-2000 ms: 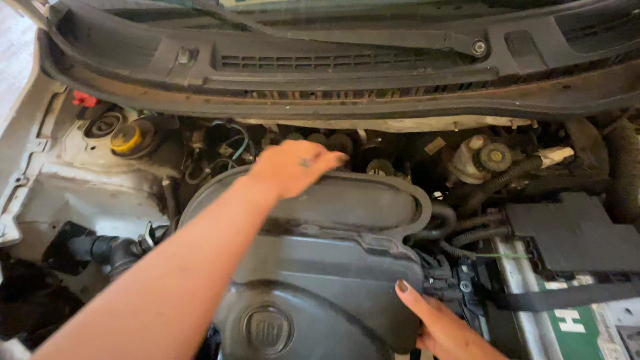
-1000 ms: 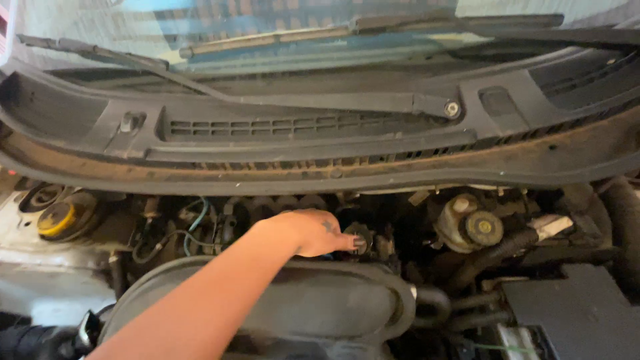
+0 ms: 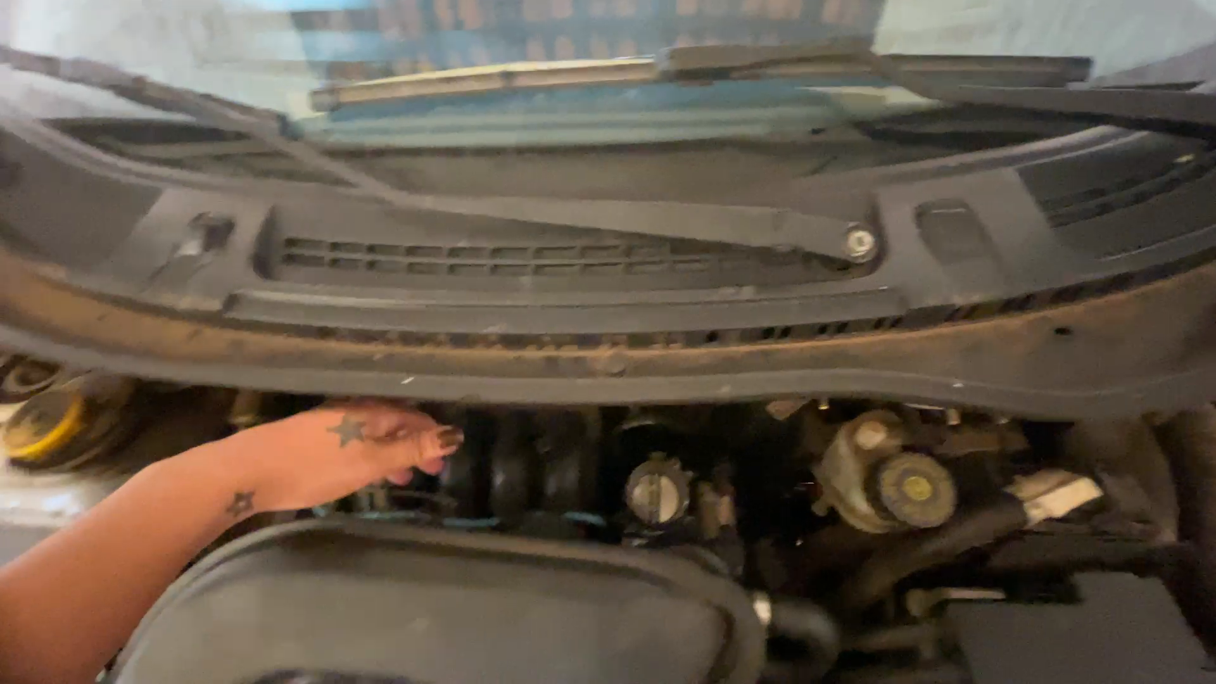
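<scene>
My left hand (image 3: 375, 451) reaches from the left into the gap between the black engine cover (image 3: 437, 608) and the windshield cowl (image 3: 551, 318). Its thumb points right, beside the dark ribbed engine parts (image 3: 532, 456). The other fingers are mostly hidden behind the hand and in shadow, so I cannot tell whether they hold or touch anything. To the right of the hand stands a round metallic part (image 3: 658, 491). My right hand is out of view.
A brake fluid reservoir with a round cap (image 3: 914, 489) is at the right, near a black box (image 3: 1078, 627). A yellow-ringed cap (image 3: 43, 427) lies far left. The wiper arm (image 3: 608, 218) crosses above the cowl.
My left hand has moved left, away from the round metallic part. My right hand, on the engine cover two seconds ago, is out of view. The view has tilted up toward the windshield.
</scene>
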